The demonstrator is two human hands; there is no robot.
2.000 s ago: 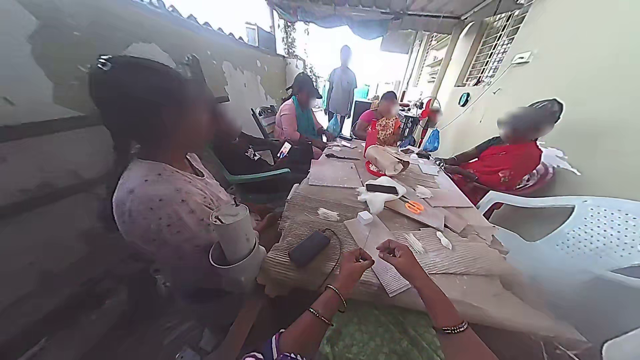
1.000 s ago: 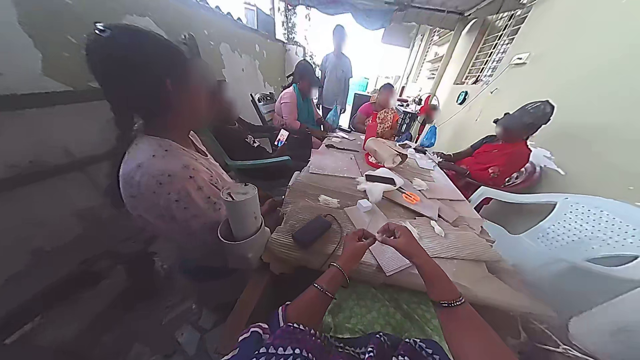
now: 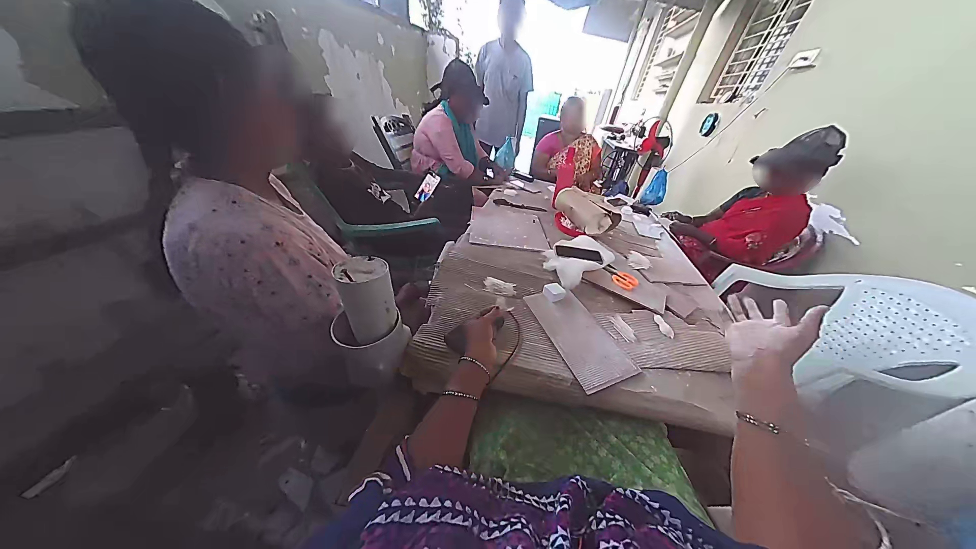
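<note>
My left hand (image 3: 483, 334) is over the left part of the table, beside a dark corded object (image 3: 456, 340). A small pale piece shows at its fingertips, beside a white cotton tuft (image 3: 499, 287); whether the fingers grip it is unclear. Raised off the table's right edge, my right hand (image 3: 772, 332) shows its palm with fingers spread and nothing in it. Between the hands lies a long pale board (image 3: 583, 343) with a small white block (image 3: 554, 292) on its far end. More cotton tufts (image 3: 623, 328) rest to its right.
Orange-handled scissors (image 3: 625, 280) and a dark phone-like object (image 3: 578, 252) on white cotton (image 3: 576, 268) lie mid-table. A white plastic chair (image 3: 900, 328) stands at the right. White pipe pieces (image 3: 366, 301) are at the left edge. Several people sit around the table; one person (image 3: 505, 76) stands behind.
My hands were together above the near end of the board. They have parted: the left has moved left to the dark object, the right has risen to the right and spread its fingers.
</note>
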